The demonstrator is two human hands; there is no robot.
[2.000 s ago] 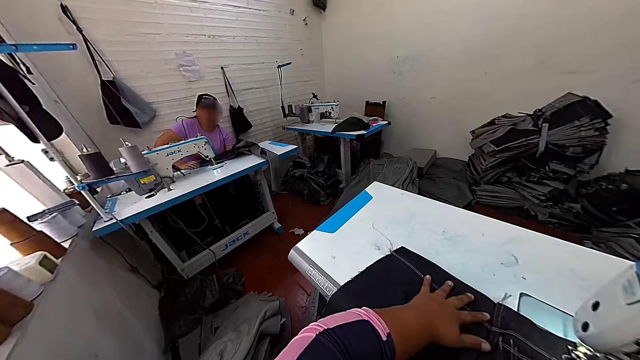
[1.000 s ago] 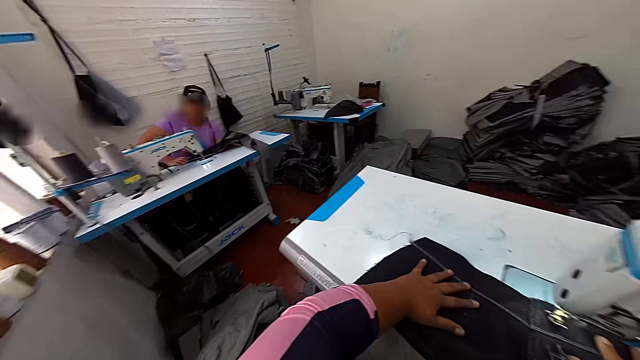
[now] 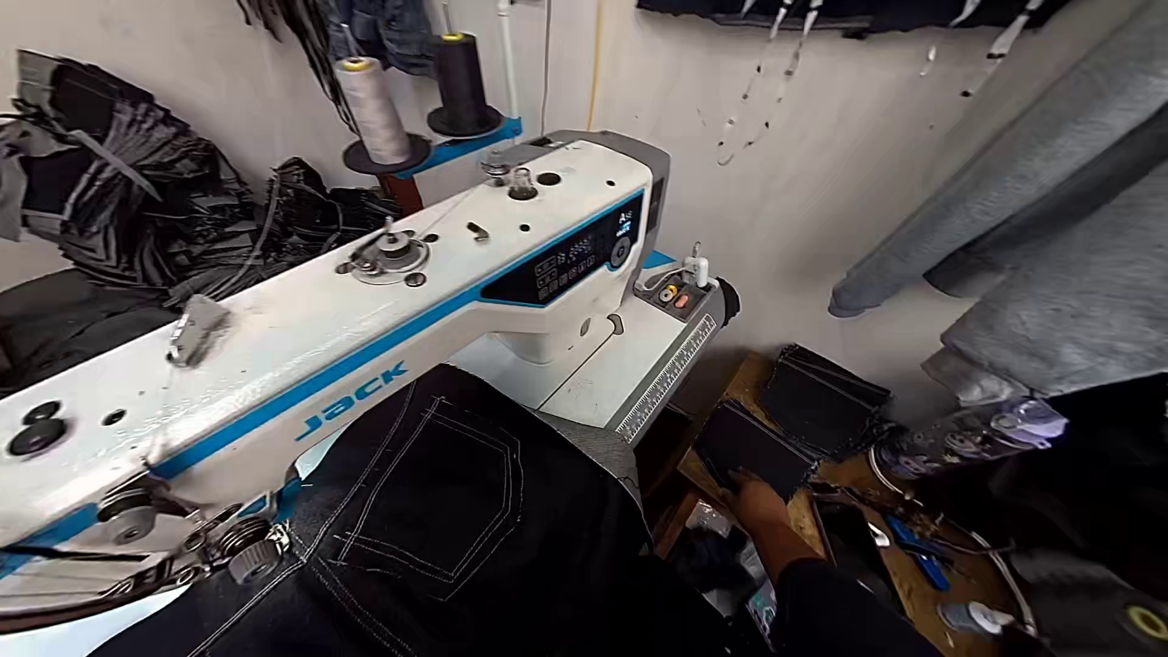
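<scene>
My right hand (image 3: pixel 759 504) reaches down at the right of the sewing machine, its fingers at the near edge of a stack of dark denim pieces (image 3: pixel 756 449) on a wooden surface. Whether the fingers grip a piece cannot be made out. A second dark stack (image 3: pixel 819 401) lies just behind. Dark denim trousers with a stitched back pocket (image 3: pixel 438 497) lie over the machine bed, beside the white Jack sewing machine (image 3: pixel 365 301). My left hand is out of view.
Two thread cones (image 3: pixel 376 114) stand behind the machine. Piled dark fabric (image 3: pixel 137 192) lies at the left. Grey cloth (image 3: pixel 1049 237) hangs at the right, above a patterned bottle (image 3: pixel 967 436), blue snips (image 3: pixel 917 552) and a thread spool (image 3: pixel 972 618) on the wooden surface.
The view has swung far to the right. My left hand, flat on the dark denim in the earlier frames, has gone out of view. My right hand now shows at the stacked pieces.
</scene>
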